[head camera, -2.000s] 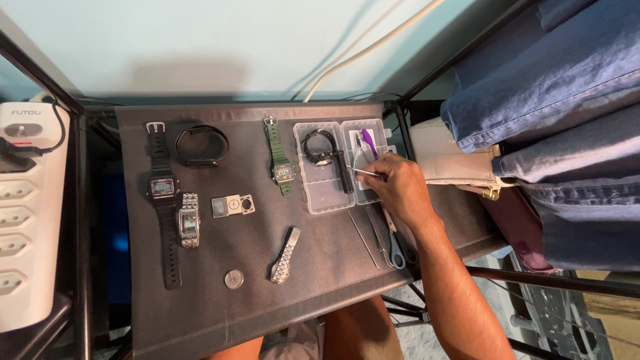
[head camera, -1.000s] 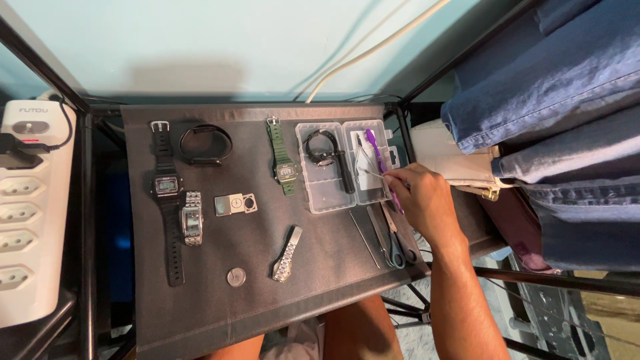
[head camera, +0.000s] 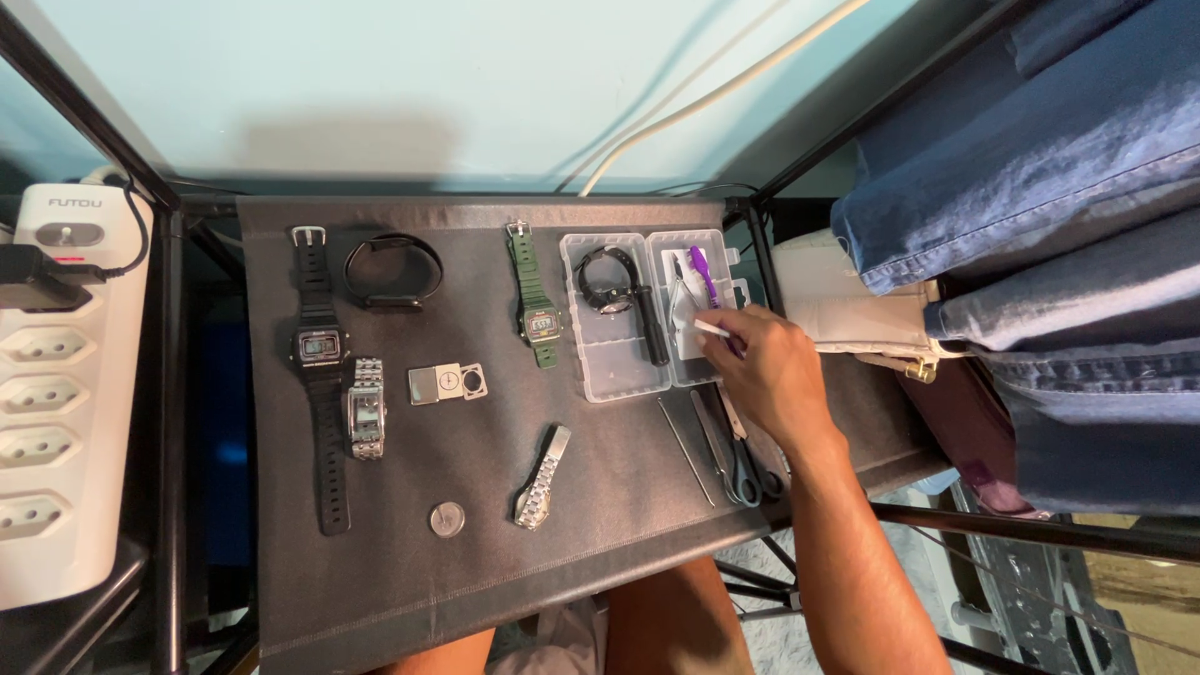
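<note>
My right hand (head camera: 773, 375) is over the lower right edge of an open clear plastic box (head camera: 619, 386). Its thumb and fingers pinch a slim pale piece (head camera: 712, 328). Beneath lie small metal nippers (head camera: 682, 295) and a purple-handled tool (head camera: 700, 262), whose lower end the fingers partly hide. The box's left half holds a black watch (head camera: 607, 281) and a black cylindrical handle (head camera: 652, 325). Scissors (head camera: 743, 469), a thin metal rod (head camera: 687, 453) and another slim metal tool (head camera: 712, 436) lie below the box. My left hand is out of view.
On the dark fabric table lie a green digital watch (head camera: 541, 323), black digital watch (head camera: 320, 347), black band (head camera: 392, 302), steel watches (head camera: 367, 410) (head camera: 536, 492), watch parts (head camera: 449, 382) and a round disc (head camera: 446, 518). A power strip (head camera: 70, 375) stands left; jeans (head camera: 1050, 169) hang right.
My right hand first moved right and a little down from over the box, uncovering more of the purple tool, then shifted slightly back left. The watches stay where they were.
</note>
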